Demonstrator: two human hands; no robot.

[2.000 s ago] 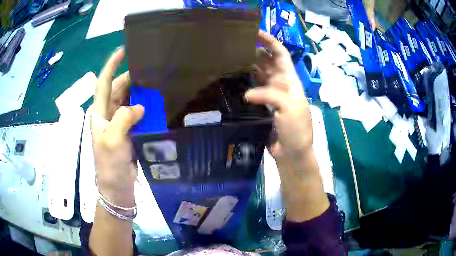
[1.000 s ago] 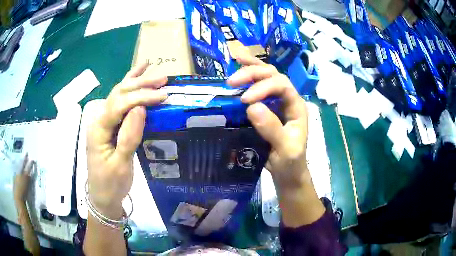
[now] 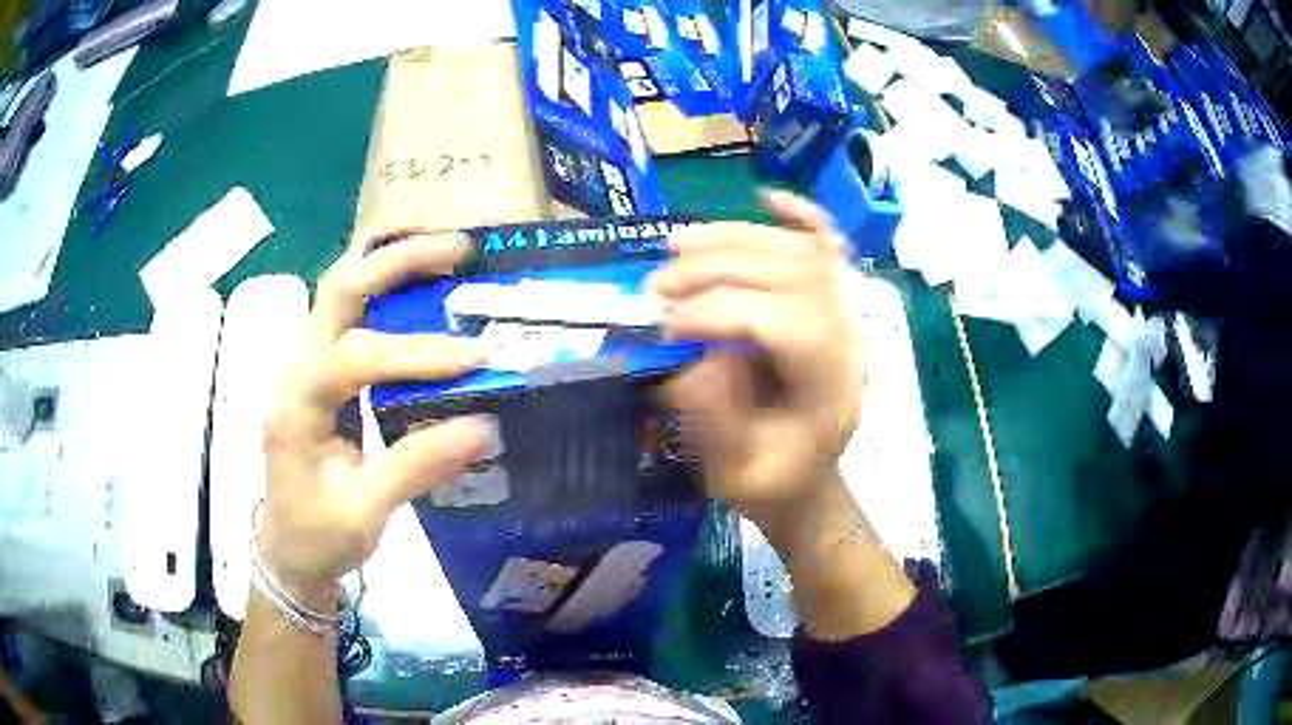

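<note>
A dark blue retail box (image 3: 567, 595) stands in front of me, its end flap shut and "A4 Laminator" printed along the top edge. A laminator picture and a white tab show on it. My left hand (image 3: 333, 411) holds the box's left side, fingers over the end face and thumb on the front panel. My right hand (image 3: 772, 354) is blurred at the box's upper right corner, fingers on the end face. White laminators (image 3: 258, 439) lie left of the box, and another white unit (image 3: 893, 425) lies to the right, partly behind my right forearm.
A brown carton sleeve (image 3: 454, 142) lies behind the box. Blue boxes (image 3: 595, 113) stand at the back, more (image 3: 1148, 156) at the right. A blue tray (image 3: 857, 198) sits beside scattered white slips (image 3: 978, 213). A white work board (image 3: 64, 482) is at the left.
The brown open flap has been folded down, so the box end is now closed and its printed end face shows. The neighbour's hand at the left has gone from the work board.
</note>
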